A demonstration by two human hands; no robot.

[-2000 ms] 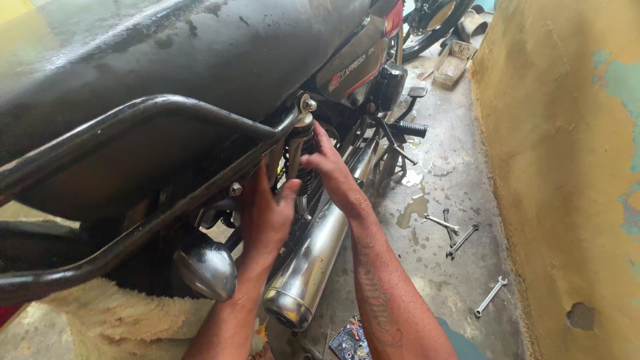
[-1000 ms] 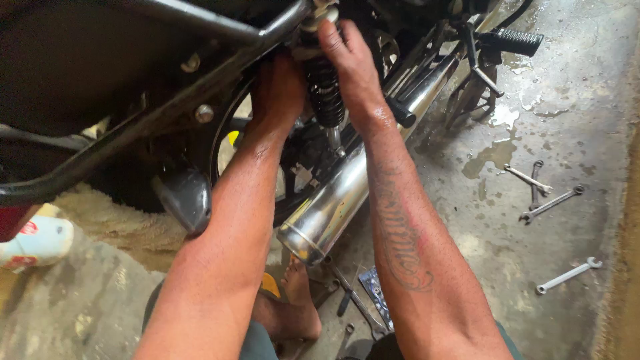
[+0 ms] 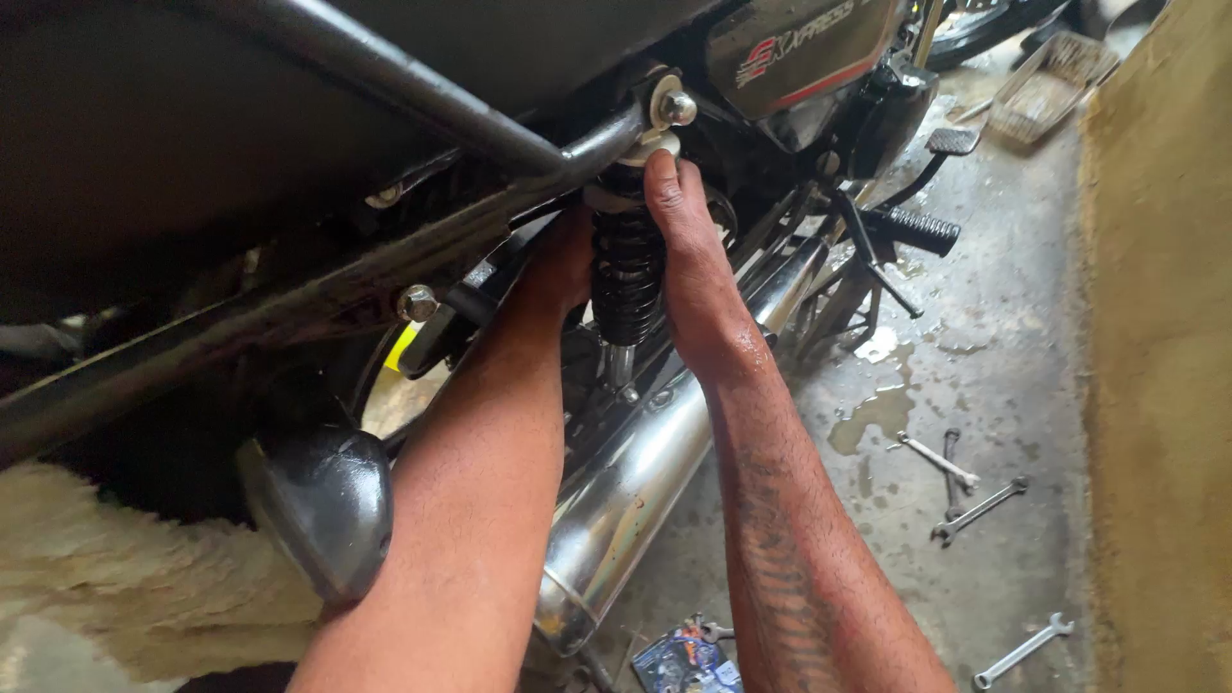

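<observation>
A black coil-spring shock absorber (image 3: 628,265) stands almost upright on the side of a motorcycle, its top at a mount with a domed chrome nut (image 3: 677,108). My right hand (image 3: 695,250) lies along the shock's right side, thumb near its upper end; the fingers are mostly behind it. My left hand (image 3: 566,252) reaches in on the left side of the spring, its fingers hidden behind the shock and frame. Whether either hand grips anything cannot be told. Below the shock runs the chrome exhaust muffler (image 3: 635,496).
Several wrenches (image 3: 980,510) lie on the wet concrete floor at the right, by a yellow wall (image 3: 1160,366). A footpeg (image 3: 912,229) and a pedal (image 3: 953,142) stick out. A turn signal (image 3: 332,510) is beside my left forearm. A plastic basket (image 3: 1049,87) sits at the back.
Two seconds ago my left hand showed beside the shock's lower part; now it is deeper behind it. My right hand stays near the shock's top. The view has moved closer.
</observation>
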